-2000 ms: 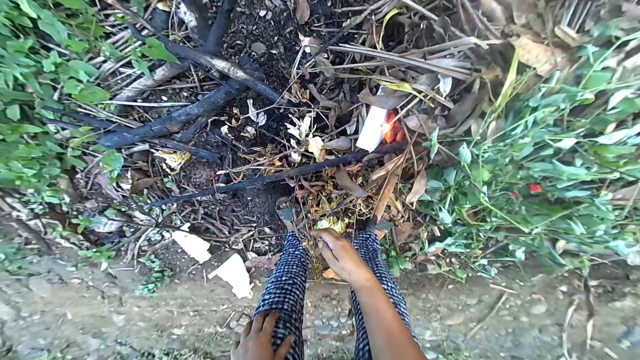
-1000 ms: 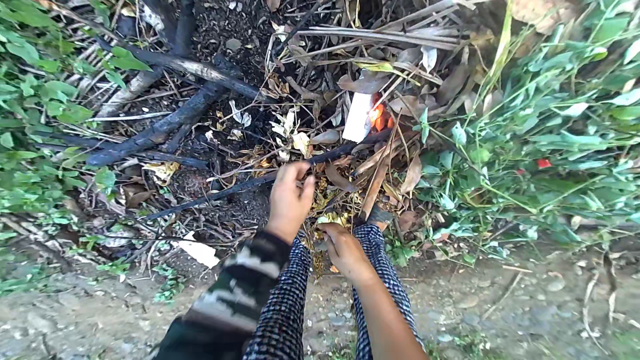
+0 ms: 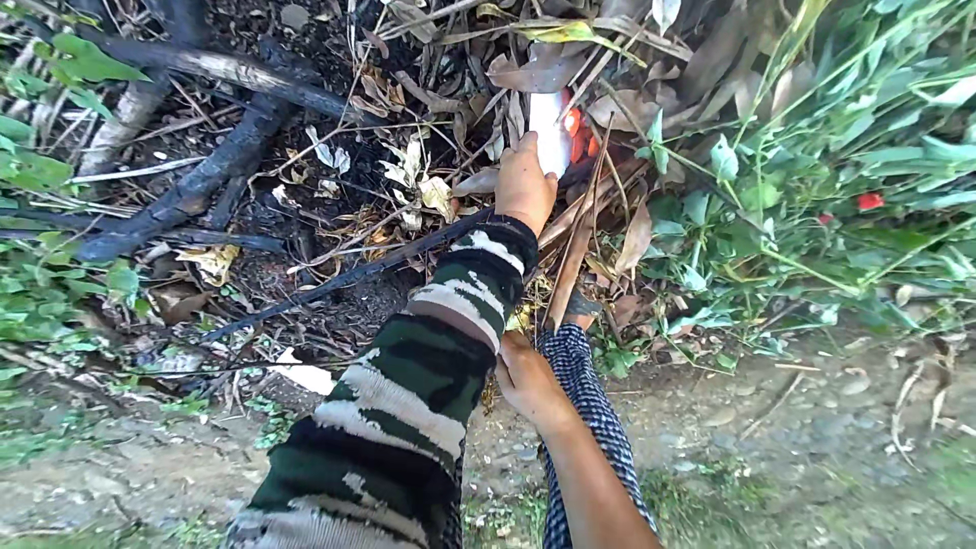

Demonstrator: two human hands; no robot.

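Note:
My left hand (image 3: 526,183), in a camouflage sleeve, reaches the lower left edge of a white paper-like piece (image 3: 549,133). Its fingertips are at the piece, but whether they grip it cannot be told. Bright orange flame or embers (image 3: 579,133) glow along the right side of that piece, among dry brown leaves (image 3: 537,72). Lower down, my bare right hand (image 3: 530,381) is between my legs, beside a yellowish bit of plant matter (image 3: 518,316). The left sleeve covers part of it, so its fingertips and anything in them are hidden.
Charred branches (image 3: 191,171) lie at the left, and a thin blackened stick (image 3: 343,278) runs up toward my left wrist. A white scrap (image 3: 305,374) rests at lower left. Green plants (image 3: 801,213) grow at the right; a stony dirt strip (image 3: 762,412) crosses below.
My left hand has risen from beside my leg, past the thin blackened stick, to the white piece near the flame. My right hand stays low, now partly covered by the sleeve.

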